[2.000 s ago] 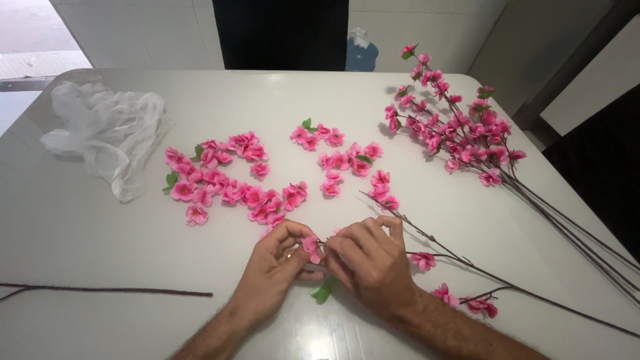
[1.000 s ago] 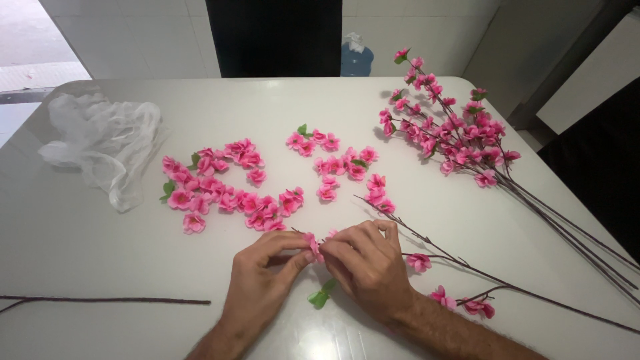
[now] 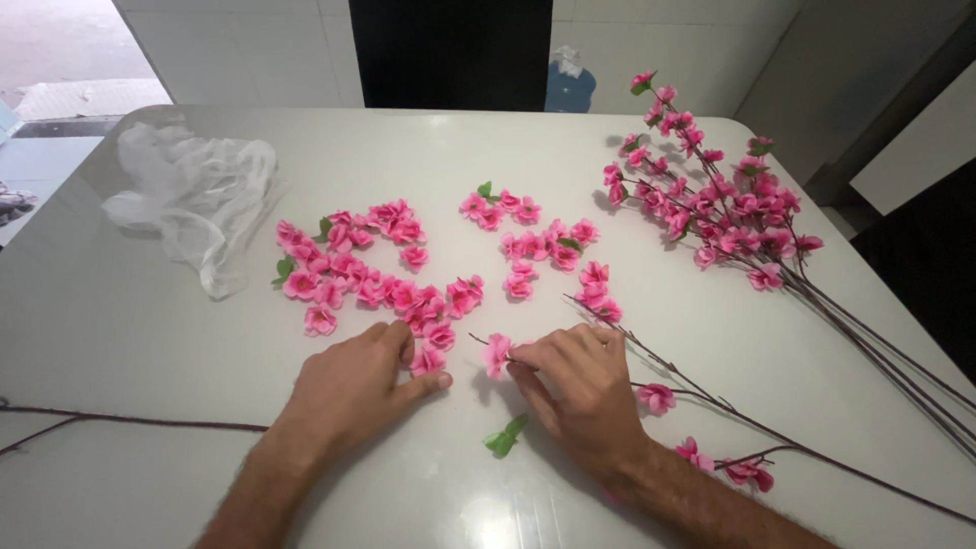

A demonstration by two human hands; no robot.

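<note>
My right hand (image 3: 576,381) pinches a thin stem tip of an artificial branch, with a pink artificial blossom (image 3: 497,356) at the fingertips. At the lower edge of a long group of loose pink blossoms (image 3: 351,267) lies my left hand (image 3: 358,381); its thumb and fingers are parted around a pink blossom (image 3: 428,361), and whether it grips this is unclear. Smaller groups of blossoms (image 3: 534,244) rest farther right. Between the hands, nearer me, is a green artificial leaf (image 3: 506,437). A partly bare branch (image 3: 717,400) with few blossoms passes beyond and beside my right hand.
A bunch of blossoming artificial branches (image 3: 724,206) lies at the right of the white table (image 3: 427,126). Crumpled translucent plastic (image 3: 202,191) is at the back left. A bare branch (image 3: 152,421) extends toward my left forearm. Behind the table stands a black chair back (image 3: 454,53).
My hands, together at one blossom in the earlier frames, have parted. My left hand has moved to the loose blossoms, while the right still holds the stem tip.
</note>
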